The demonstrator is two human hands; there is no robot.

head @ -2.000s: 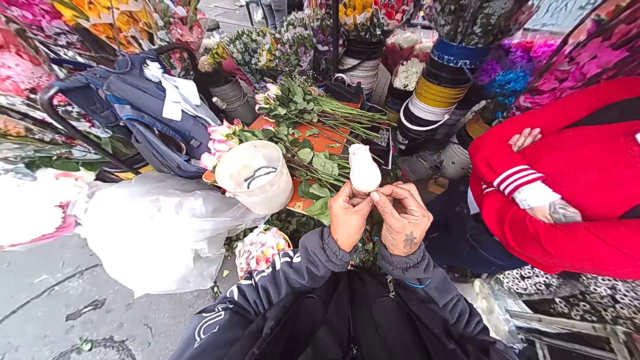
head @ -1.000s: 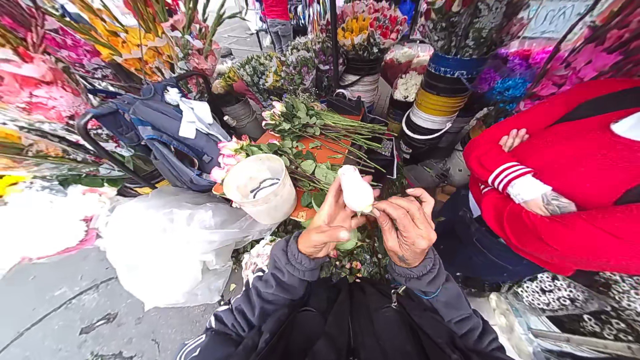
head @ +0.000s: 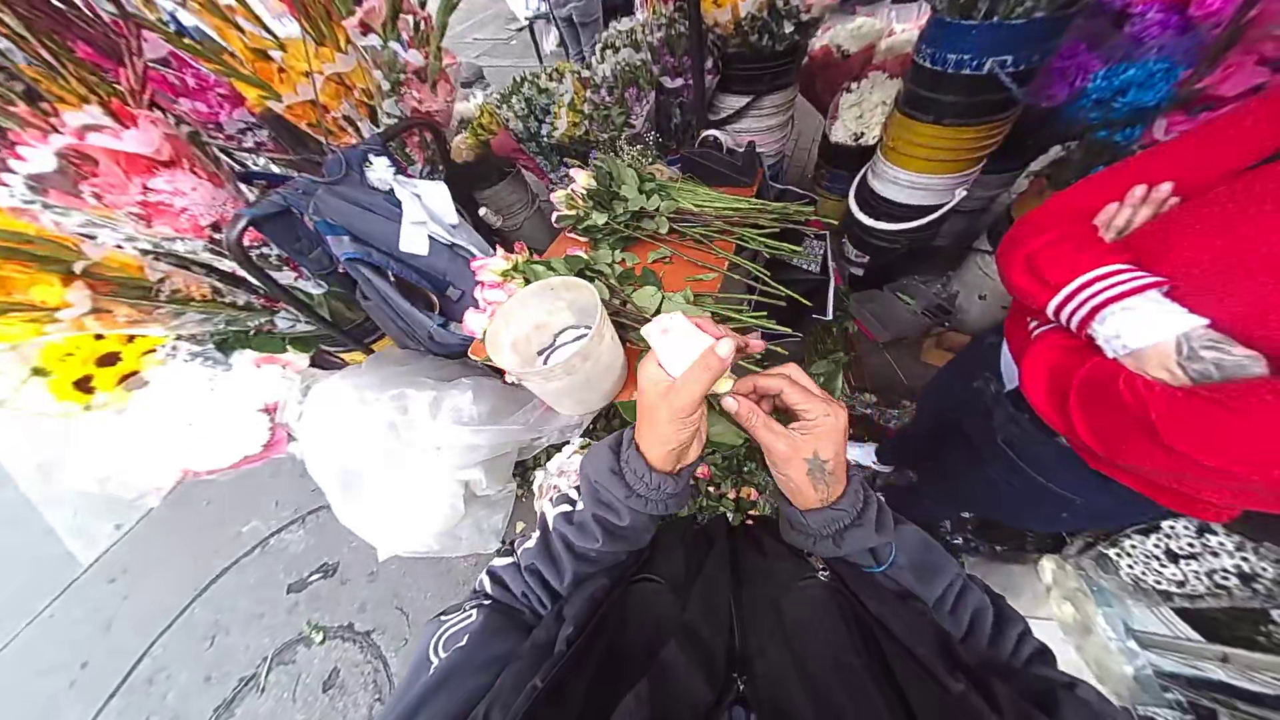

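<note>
A pale rose bloom [head: 679, 343] is held in my left hand [head: 676, 402], between its thumb and fingers, tilted up to the left. My right hand [head: 792, 432] has its thumb and forefinger pinched at the base of the bloom, on what looks like its stem or a lower petal; the fingers partly hide this spot. Just left of my hands stands a whitish plastic bucket [head: 598, 372] with something dark and looped inside. Behind them, cut roses with pink blooms [head: 492, 290] and long green stems [head: 740, 212] lie on an orange surface [head: 690, 262].
A navy backpack [head: 375, 240] on a dark frame and a clear plastic bag [head: 430, 440] are to the left. Stacked buckets [head: 925, 140] and bunched flowers [head: 600, 90] stand behind. At the right, close by, a person in a red sweater [head: 1140, 400] has folded arms.
The bloom, upright above my hands two seconds ago, is now tilted to the left. My left hand has closed further round it, and my right fingers are at its base.
</note>
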